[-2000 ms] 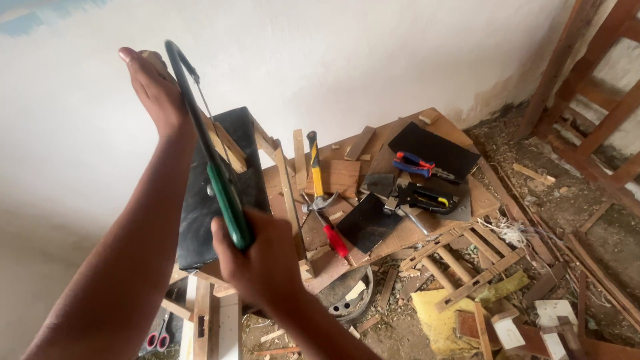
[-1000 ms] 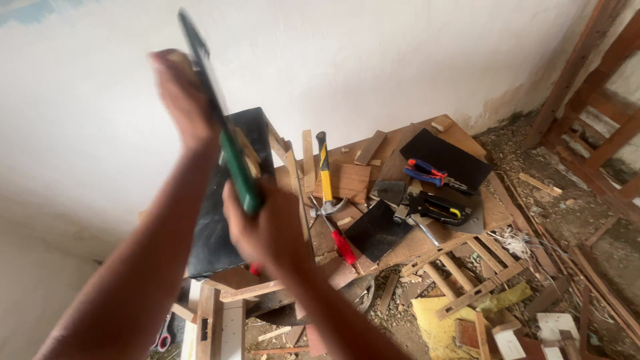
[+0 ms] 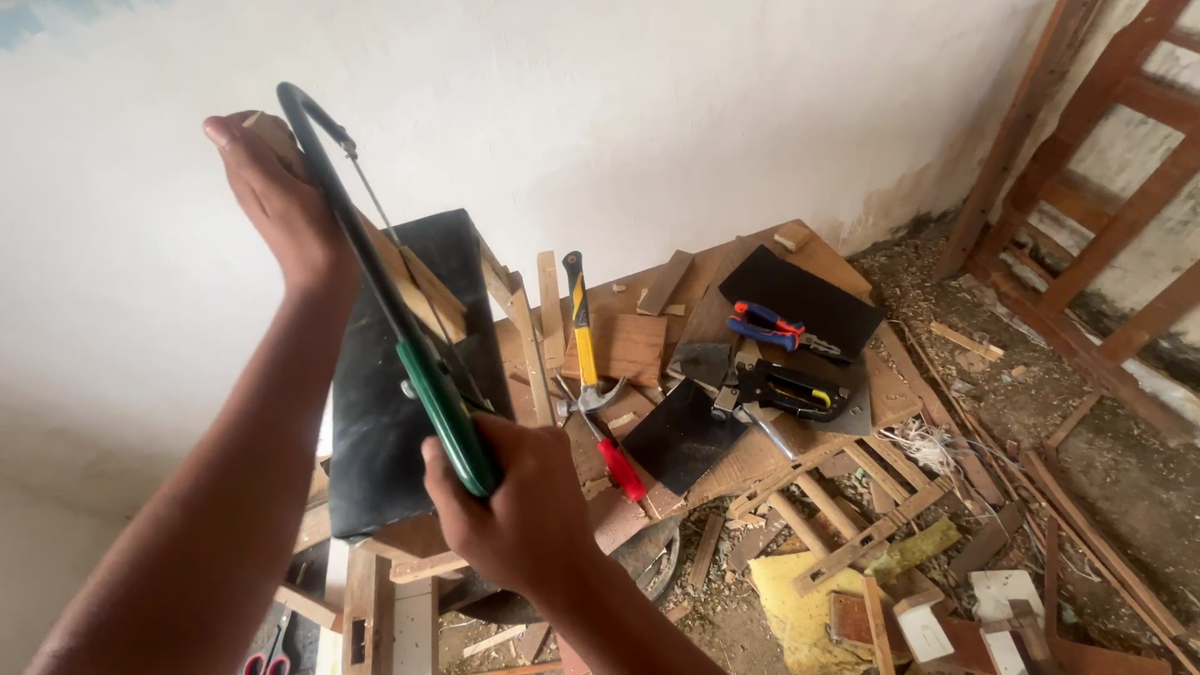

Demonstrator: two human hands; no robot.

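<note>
My right hand (image 3: 516,497) is closed around the green handle of a hacksaw (image 3: 441,412), whose dark curved frame points up and away. Its thin blade crosses a pale piece of wood (image 3: 427,300). My left hand (image 3: 281,206) grips the upper end of that wood, partly hidden behind the saw frame. Below the wood lies a black padded surface (image 3: 384,431) on a wooden frame. To the right, on a wooden board, rest a claw hammer (image 3: 583,337), a red-handled screwdriver (image 3: 619,469), combination pliers (image 3: 773,330) and a black staple gun (image 3: 787,389).
Black sheet pieces (image 3: 684,436) and wood offcuts lie around the tools. A slatted wooden frame (image 3: 834,506), yellow foam (image 3: 797,609) and scraps cover the floor at lower right. Red-handled scissors (image 3: 270,656) lie at lower left. A brown wooden frame (image 3: 1087,187) leans against the wall.
The saw and both hands, blurred one second ago, now appear sharp, with the blade plainly visible across the wood. Both hands keep their holds.
</note>
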